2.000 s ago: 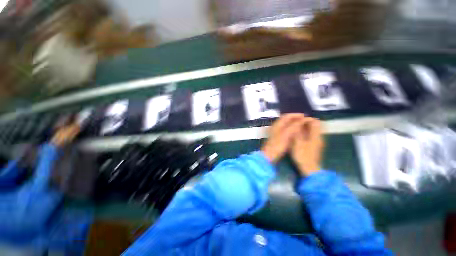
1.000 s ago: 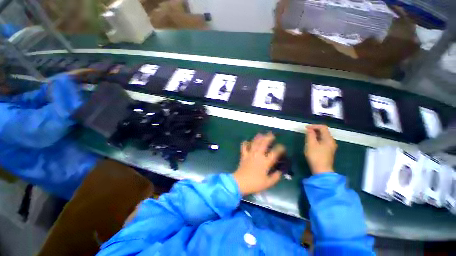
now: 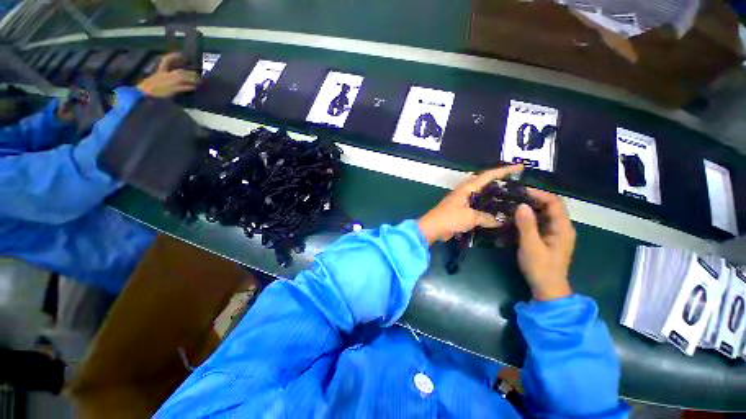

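Note:
My left hand (image 3: 460,211) holds several black charging cables (image 3: 501,201) in a bunch over the near rail of the belt. My right hand (image 3: 550,247) has its thumb and fingers on the same bunch from the right. A black cable end (image 3: 455,257) shows below my left hand. White leaflets (image 3: 523,155) lie on black boxes (image 3: 478,119) along the belt; black coiled cables lie on several of them, though these are hard to tell from the printed picture. A large cable pile (image 3: 266,184) lies on the bench to the left.
Fanned manuals (image 3: 691,303) lie at the right beside a metal post. A dark grey block (image 3: 151,147) adjoins the pile. Another person's hand (image 3: 170,78) holds a dark object over the belt. A brown carton (image 3: 523,41) stands beyond.
My left hand has moved right and up with cables, meeting my right hand, which has closed in on them. Black coiled shapes on the leaflets are clearer. The other person's hand has reached farther over the belt.

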